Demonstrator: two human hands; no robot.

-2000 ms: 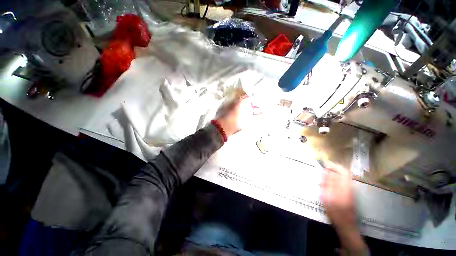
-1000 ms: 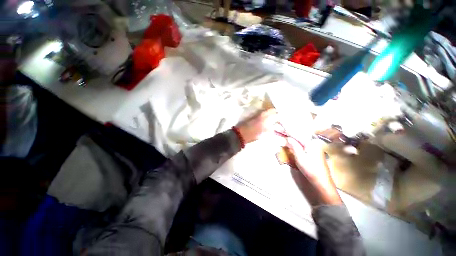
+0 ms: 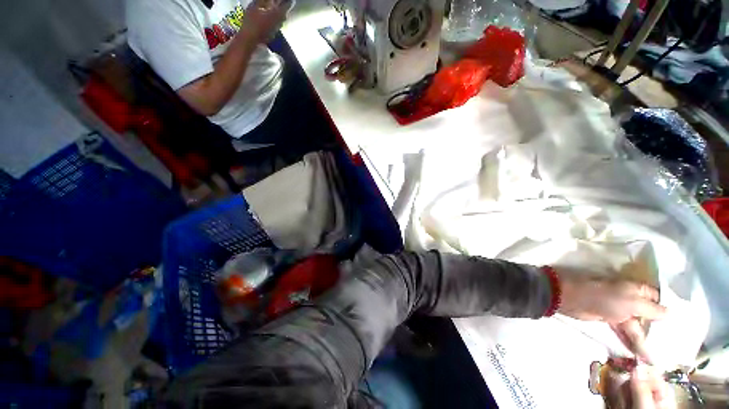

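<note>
Crumpled white fabric [image 3: 511, 184] lies across the table, partly washed out by glare. My left hand [image 3: 611, 302], with a red bead bracelet at the wrist, is at the fabric's near right edge, fingers pointing right and bent. Whether it pinches cloth is unclear. My right hand [image 3: 643, 390] is at the lower right, cut off by the bottom edge and overexposed, close below the left fingertips. A small brownish thing shows beside it, too blurred to name. Small metal parts of the sewing machine [image 3: 683, 382] show at the lower right.
A red plastic bag [image 3: 464, 84] lies beside a second sewing machine [image 3: 406, 40]. A seated person in a white printed shirt [image 3: 188, 48] is at upper left. A blue crate [image 3: 188, 275] with beige cloth [image 3: 300, 200] stands left of the table. A dark shiny bundle [image 3: 667, 144] is at right.
The view has swung left, bringing in the crate and the neighbouring person; most of my machine has left the picture. Over the two seconds, my right hand moved from the front edge to near my left hand.
</note>
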